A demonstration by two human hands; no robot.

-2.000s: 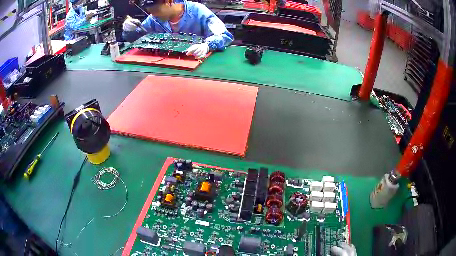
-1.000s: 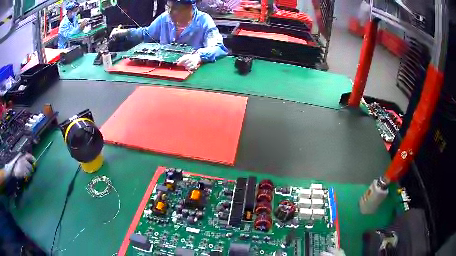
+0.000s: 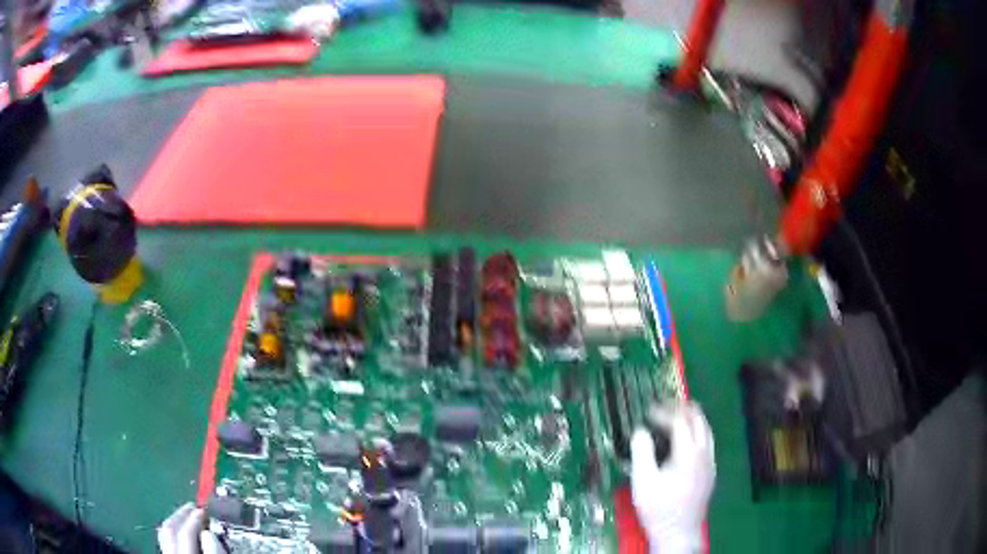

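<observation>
The large green circuit board (image 3: 314, 417) lies parts-side up on a red foam pad (image 3: 223, 400) in front of me. Orange-topped transformers, black blocks, copper-red toroids and white blocks stand along its far part. My right hand (image 3: 673, 465), in a white glove, is over the board's right edge. Its fingers point away from me beside a dark part, and blur hides whether they grip anything. My left hand (image 3: 191, 530), also gloved, is at the board's near left corner. It is cut off by the bottom edge, so its grip is unclear.
An empty red foam pad (image 3: 303, 152) lies beyond the board. At left are a black-and-yellow round container (image 3: 97, 238), a wire coil (image 3: 146, 328) and a cable. At right are a pale bottle (image 3: 755, 284), a black soldering stand (image 3: 790, 433) and a red post (image 3: 850, 141).
The view has tilted down and shows more of the board's near side. My left hand has moved from the far left to the board's near left corner. More of my right hand shows.
</observation>
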